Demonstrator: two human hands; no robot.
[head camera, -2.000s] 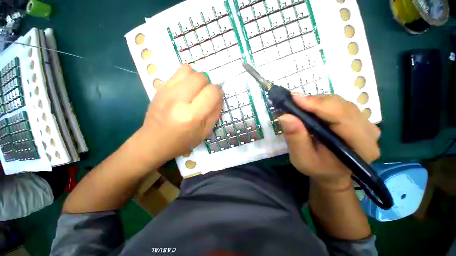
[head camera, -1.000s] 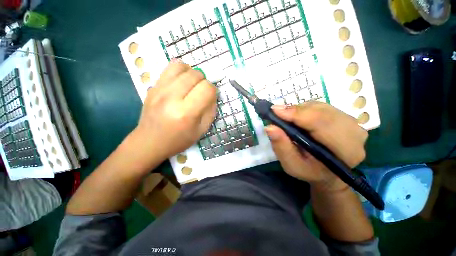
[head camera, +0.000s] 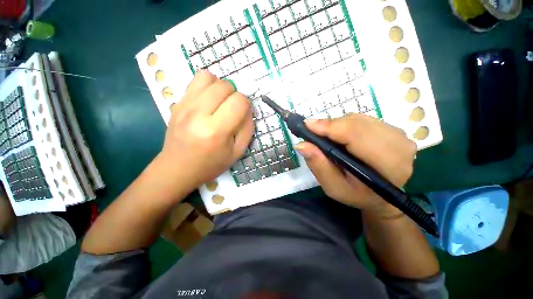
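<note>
The white tray (head camera: 409, 96) lies tilted in front of me, with round tan holes along two sides. It holds dark PCB panels (head camera: 266, 160) with green edge strips; glare washes out their middle. My right hand (head camera: 362, 160) holds the black soldering iron (head camera: 356, 166), its metal tip over the lower left panel. My left hand (head camera: 207, 128) is closed at the tray's left part, with a small green bit (head camera: 232, 83) at its fingertips. Thin solder wire (head camera: 76, 75) runs from the left toward this hand. A short piece shows near the iron's tip; the grip is hidden.
Stacked white trays (head camera: 55, 125) with panels stand at left, a green cylinder (head camera: 40, 30) above them. A black phone (head camera: 492, 108) lies at right. A yellow-rimmed roll (head camera: 470, 13) is at upper right, a light blue plastic item (head camera: 476, 221) at lower right. A grey sleeve shows at lower left.
The iron's tip has moved left and down, from the middle green strips to beside my left fingertips. The tray has shifted slightly left in view. My left hand stays closed at the tray's left part.
</note>
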